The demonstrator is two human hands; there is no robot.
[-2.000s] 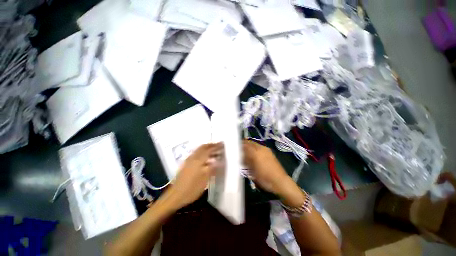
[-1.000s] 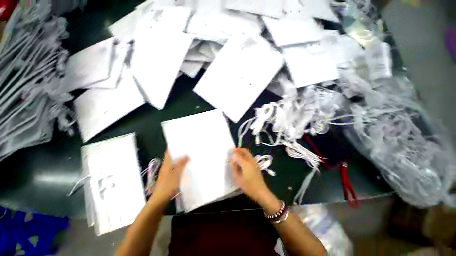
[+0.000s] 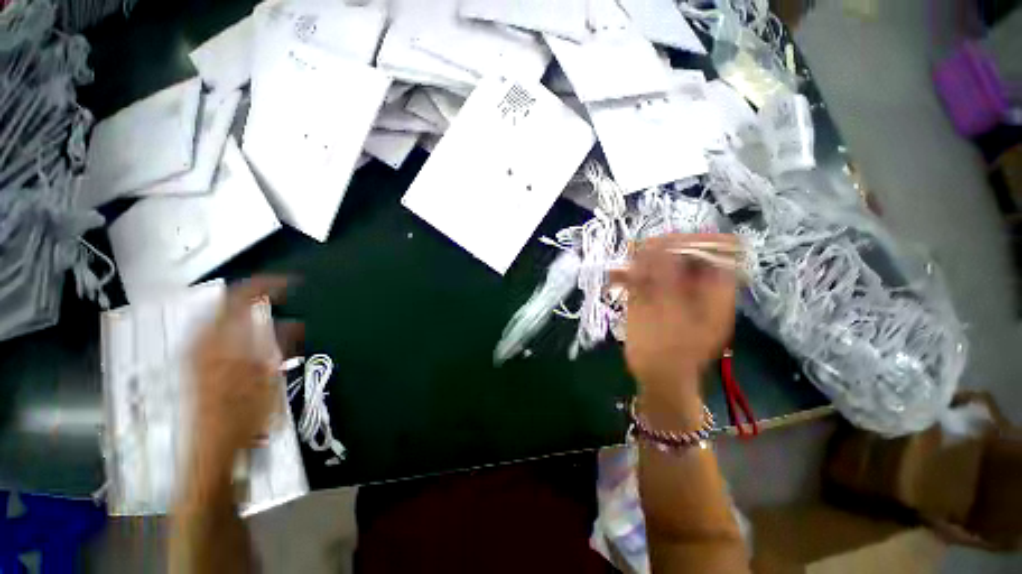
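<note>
My left hand [image 3: 235, 376], blurred, has its fingers apart over flat white panels [image 3: 140, 392] at the table's front left; whether it touches them is unclear. A folded white cable hank [image 3: 317, 404] lies just right of these panels. My right hand [image 3: 680, 308] is over the loose pile of white cables [image 3: 596, 269], with white cable strands across its blurred fingers. It seems to grip them. Part of the pile is hidden behind this hand.
White panels [image 3: 504, 168] lie overlapping across the back. More panels with cables stand at far left [image 3: 34, 258]. A bulging clear bag of cables [image 3: 863, 325] lies at right, near a red strap [image 3: 736, 392]. Cartons [image 3: 908, 471] stand beyond the table edge.
The white panel held between both hands is gone from the front centre. My left hand has moved left over the panels there. My right hand has moved right and away to the cables.
</note>
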